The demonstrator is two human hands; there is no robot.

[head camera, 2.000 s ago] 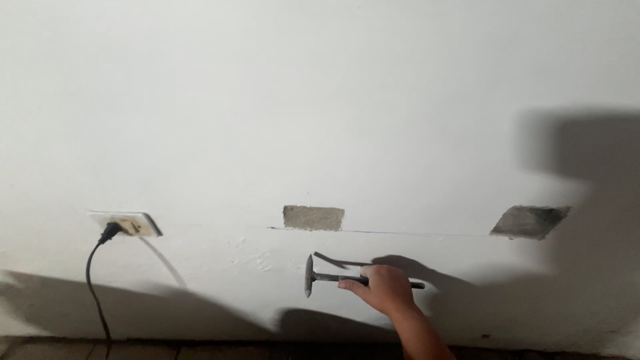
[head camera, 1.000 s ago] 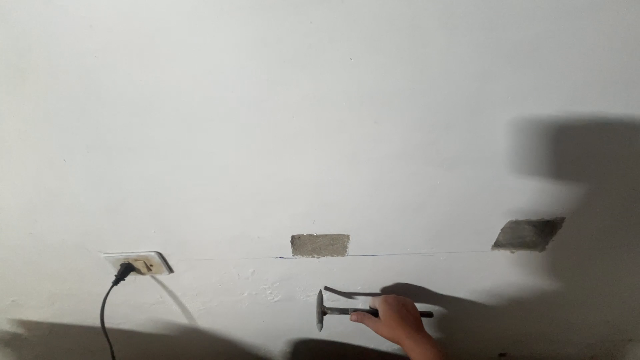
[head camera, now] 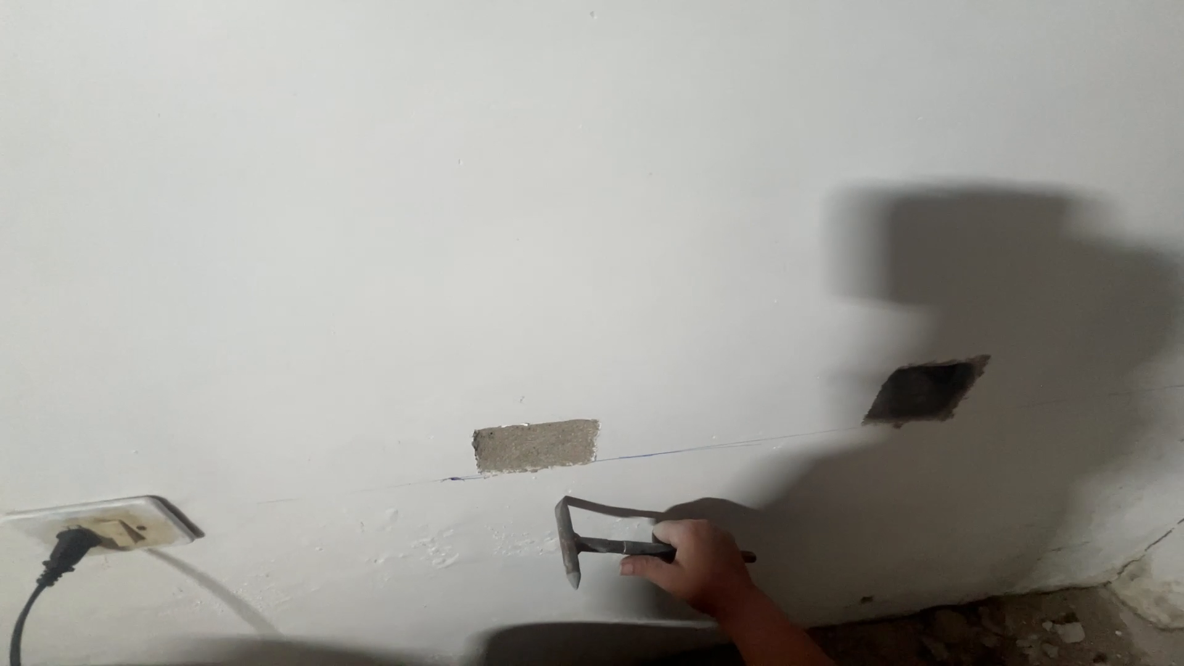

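My right hand (head camera: 698, 560) holds a dark hammer (head camera: 568, 546) by its handle, close to the lower part of a white wall. The hammer's head is at the left and one end tapers to a point facing down; the handle's end sticks out right of my fist. Above the head, a shallow rectangular patch (head camera: 536, 445) of bare grey-brown masonry is cut into the wall. Farther right is a deeper, dark recess (head camera: 928, 390) with rough edges. A thin blue-marked line (head camera: 647, 454) runs between the two cutouts. My left hand is out of view.
At the lower left, a wall socket plate (head camera: 139, 520) holds a black plug (head camera: 74, 546) with a hanging cord (head camera: 20, 620). Rubble (head camera: 1068, 632) lies on the floor by the wall's foot at the lower right. Large shadows fall across the right side and the bottom.
The view has shifted and now takes in the rubble and wall corner at the right. My right hand still grips the hammer below the shallow patch.
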